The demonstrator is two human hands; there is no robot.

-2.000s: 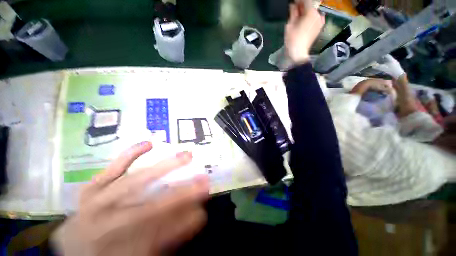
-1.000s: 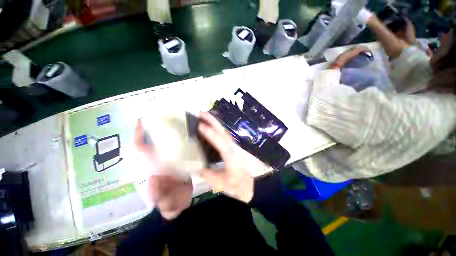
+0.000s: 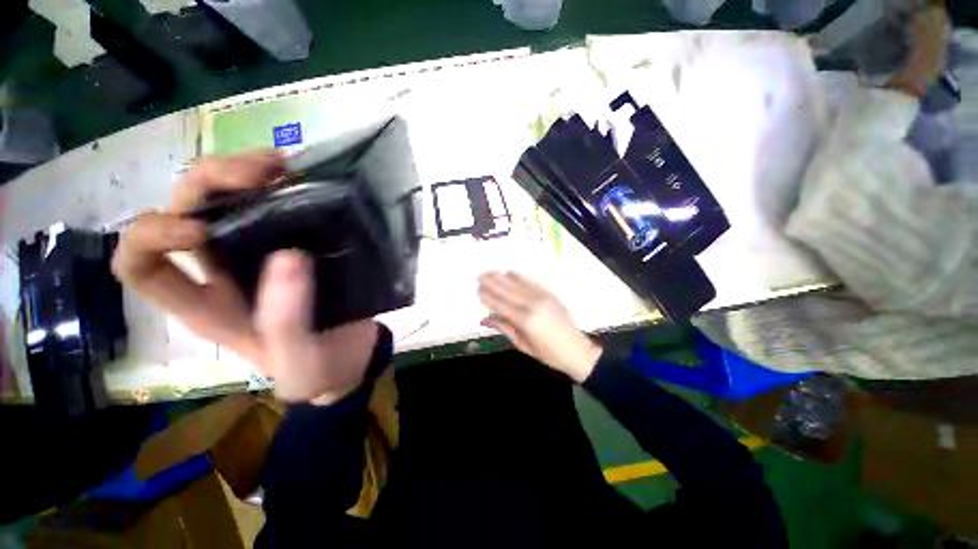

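Observation:
My left hand grips a black carton at the left of the bench. Its black base faces me, with my thumb against it, and a flap stands out at its upper right. The carton is blurred and its inside is hidden. My right hand is off the carton, with fingers extended over the bench's front edge, holding nothing. A fanned pile of glossy black carton blanks lies to the right of my right hand.
Another black pile lies at the far left. Wrapped products stand on the green belt beyond the bench. A person's pale knitted sleeve rests at the right. Brown cartons are below the bench at left.
The carton, held between both hands a second ago, is now in my left hand with its black base towards me. My right hand has come away to the right.

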